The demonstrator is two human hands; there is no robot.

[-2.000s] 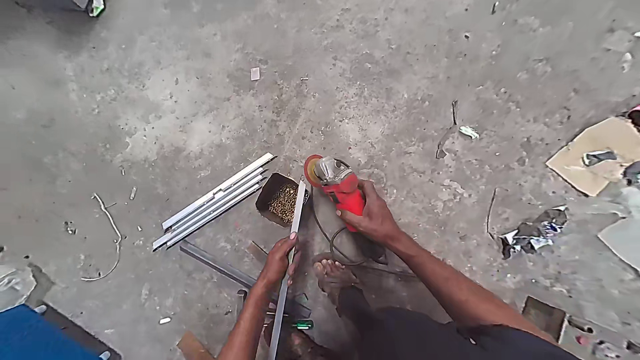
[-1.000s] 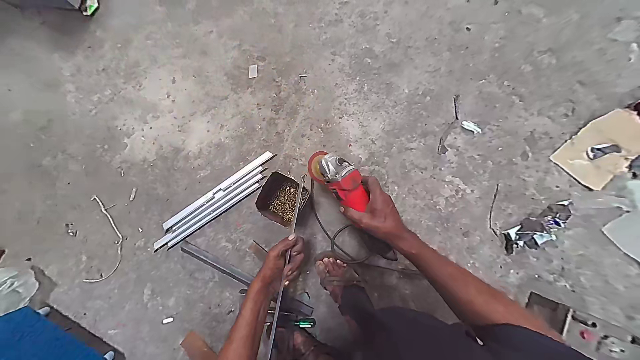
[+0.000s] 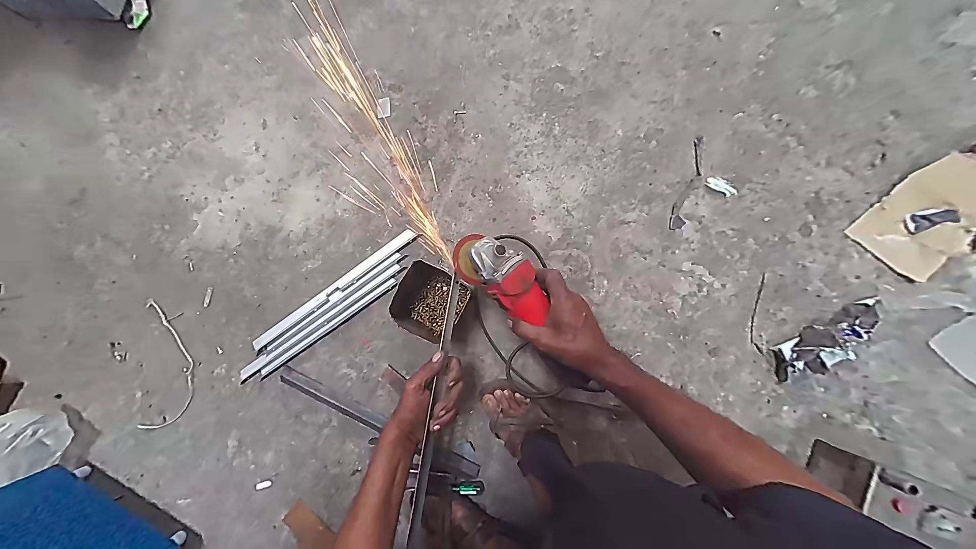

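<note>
My right hand (image 3: 568,324) grips a red angle grinder (image 3: 522,290) by its body. Its disc (image 3: 467,259) touches the upper end of a long, thin metal bar (image 3: 438,389), and orange sparks (image 3: 396,152) fly up and to the left from there. My left hand (image 3: 435,396) holds that bar near its middle. Beneath the bar's upper part stands a dark square container (image 3: 415,293) of small brass-coloured screws (image 3: 438,305). Several pale metal strips (image 3: 328,305) lie side by side left of the container.
A black cord (image 3: 507,358) loops near my bare foot (image 3: 512,412). Dark metal profiles (image 3: 335,400) lie left of my left hand. A bent wire (image 3: 183,351) is farther left, a blue object (image 3: 84,511) at the lower left. Cardboard (image 3: 915,221) and scraps (image 3: 823,339) lie at the right.
Sparks now stream from the disc at the bar's end; neither earlier frame shows them. Both hands keep hold of the grinder and the bar.
</note>
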